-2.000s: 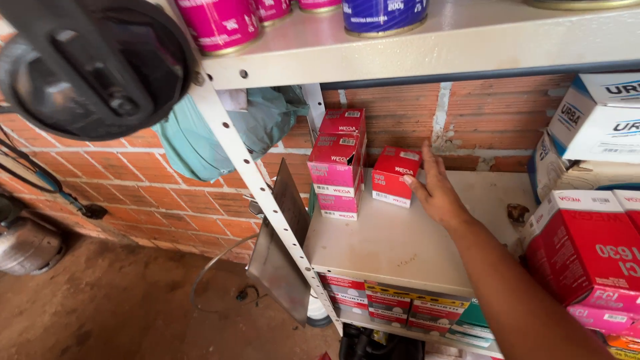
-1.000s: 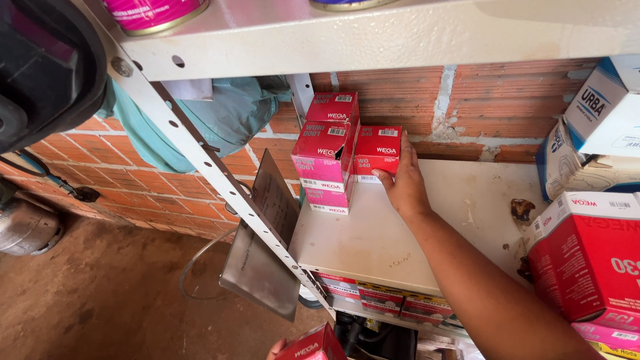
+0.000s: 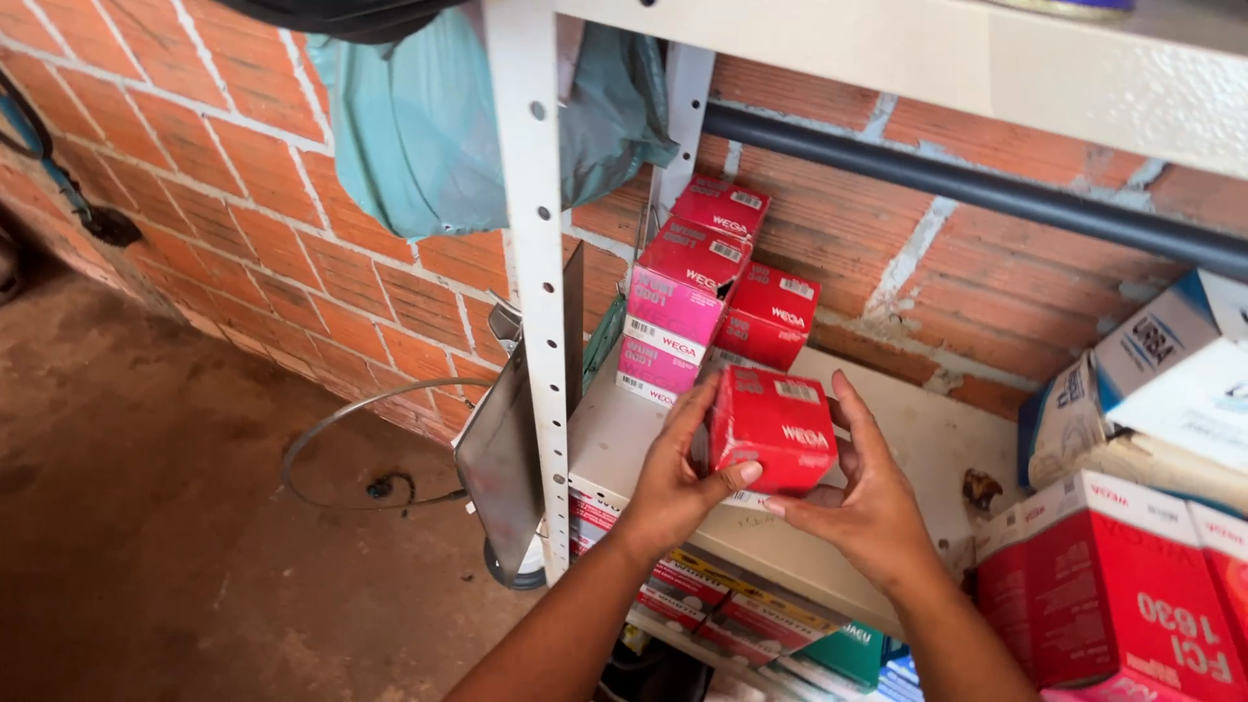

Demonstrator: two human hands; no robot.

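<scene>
A small red Wega cardboard box is held between my two hands above the metal shelf board. My left hand grips its left side, with the thumb on the near face. My right hand has its fingers around the right side and the thumb at the lower near edge. Just behind the held box, another red Wega box stands against the stacked pink and red Wega boxes at the shelf's left end.
A perforated white upright edges the shelf, with a teal plastic bag behind it. Larger red boxes and white and blue Urba boxes stand at right. More boxes fill the level below. A dark pipe crosses the brick wall.
My right hand has let go of the red box beside the stack and come nearer. My left hand, at the bottom edge with a red box one second ago, is now over the shelf; both hands hold a box.
</scene>
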